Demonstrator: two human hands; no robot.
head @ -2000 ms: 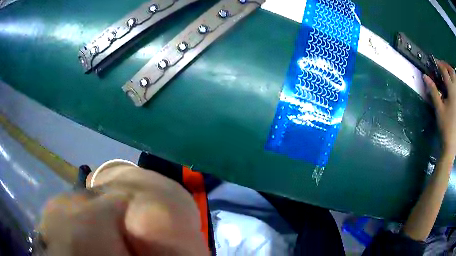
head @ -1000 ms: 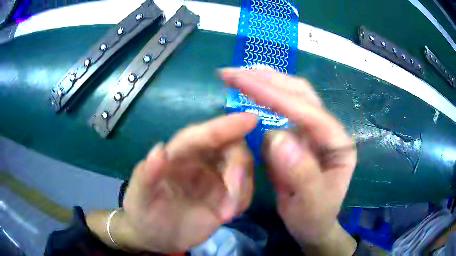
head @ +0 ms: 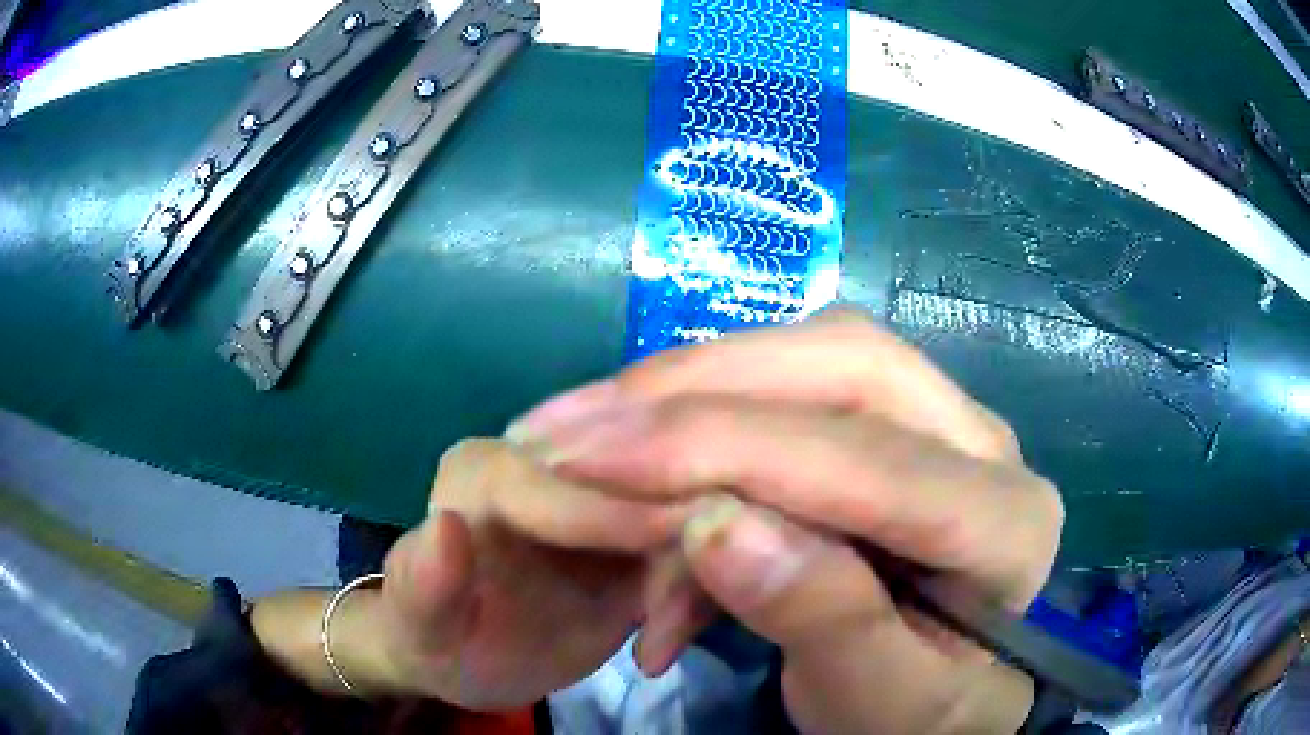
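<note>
My left hand (head: 532,574), a thin bracelet at its wrist, is palm up at the bottom centre. Its thumb stands apart and its palm looks empty. My right hand (head: 862,488) lies over its fingertips, touching them. A dark slim tool (head: 1034,653), perhaps tweezers, sticks out from under my right hand; its tip is hidden. Behind the hands, the blue carrier sheet (head: 747,187) with rows of pale crescent pieces lies on the green bench; its near end is covered. Two grey-brown housing strips (head: 381,180) (head: 237,158) with round shiny parts lie slanted at the left.
A white edge strip (head: 977,94) curves across the green bench (head: 560,273). Two more housing strips (head: 1167,118) (head: 1276,148) lie beyond it at the far right. Wrinkled clear tape (head: 1063,316) is on the bench right of the sheet. Folded grey cloth shows at the bottom right.
My right hand came back from the strip at the far right, and both hands, apart a second ago, now touch lower down. The view has shifted to the right.
</note>
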